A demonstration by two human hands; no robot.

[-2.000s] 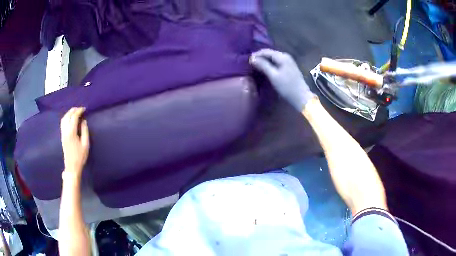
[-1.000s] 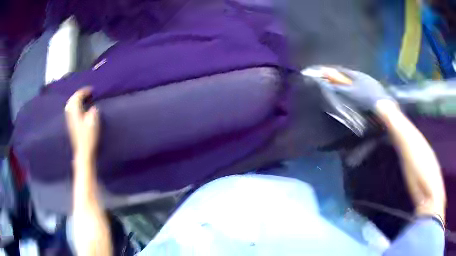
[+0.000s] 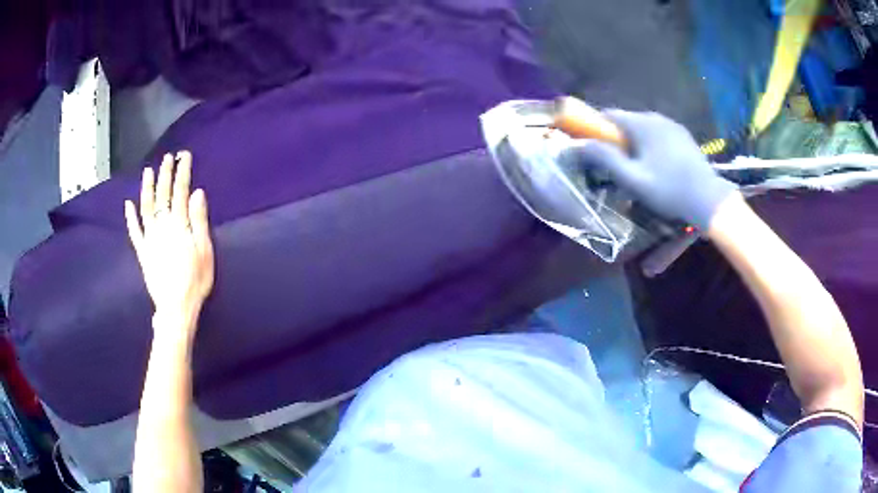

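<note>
A deep purple garment (image 3: 356,125) lies over the back part of a long padded form (image 3: 356,231), with loose folds behind it. My bare left hand (image 3: 176,236) lies flat with fingers spread across the garment's edge and the form, at the left. My gloved right hand (image 3: 664,164) grips the orange-brown handle of the steam iron (image 3: 558,178). The iron is over the right end of the form, its pointed end toward the upper left. Its underside is hidden, so I cannot tell whether it touches the cloth.
A white strip (image 3: 85,130) stands at upper left behind the form. Whitish hoses (image 3: 799,171) run right from the iron. A yellow hose (image 3: 785,67) hangs at upper right. Dark purple cloth (image 3: 818,260) lies at right. A thin pale cord hangs at lower right.
My right hand has moved from the garment to the iron, taken its handle and brought it left to the form's right end. My left hand has flattened and shifted slightly right.
</note>
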